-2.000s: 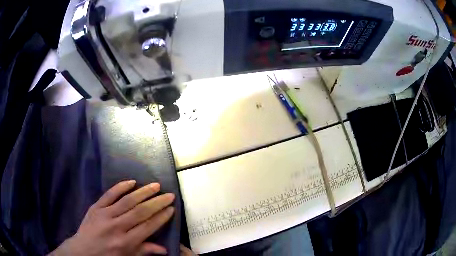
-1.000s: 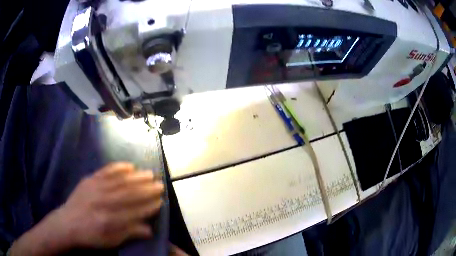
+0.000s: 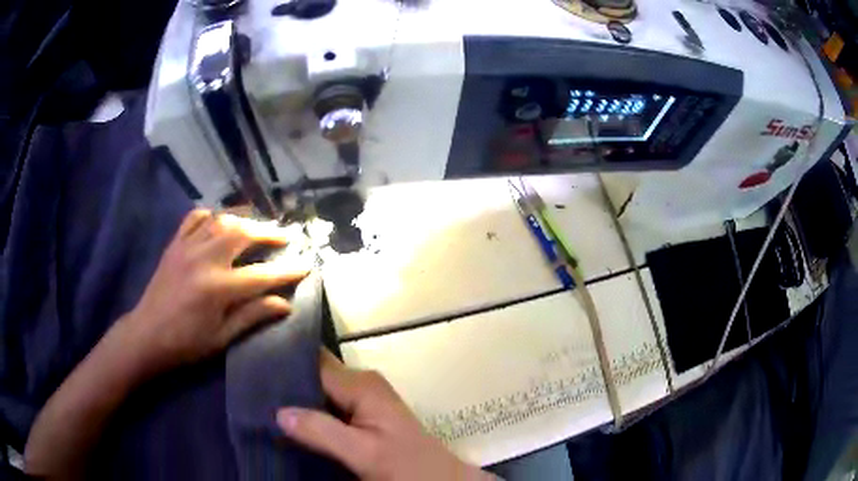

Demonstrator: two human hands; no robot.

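Note:
The dark navy-grey garment piece [image 3: 273,376] lies on the left of the table, its right edge running up to the needle area. My left hand [image 3: 212,282] lies on the cloth with its fingers near the lit presser foot and needle [image 3: 299,225]. My right hand [image 3: 362,413] holds the cloth's right edge at the lower middle, thumb on top and the other fingers at the edge. The white sewing machine head [image 3: 409,103] stands above. My left hand partly hides the cloth by the needle.
Blue and green slim tools [image 3: 548,240] lie right of the needle. Beige cord [image 3: 595,348] hangs over the table's front edge. A black cloth patch [image 3: 710,301] lies at right. The control panel [image 3: 602,108] glows. A printed ruler scale [image 3: 527,395] runs along the front.
My left hand has moved up the cloth to the needle area. My right hand, barely visible at the bottom edge before, has come into view on the cloth edge. The camera view has shifted slightly.

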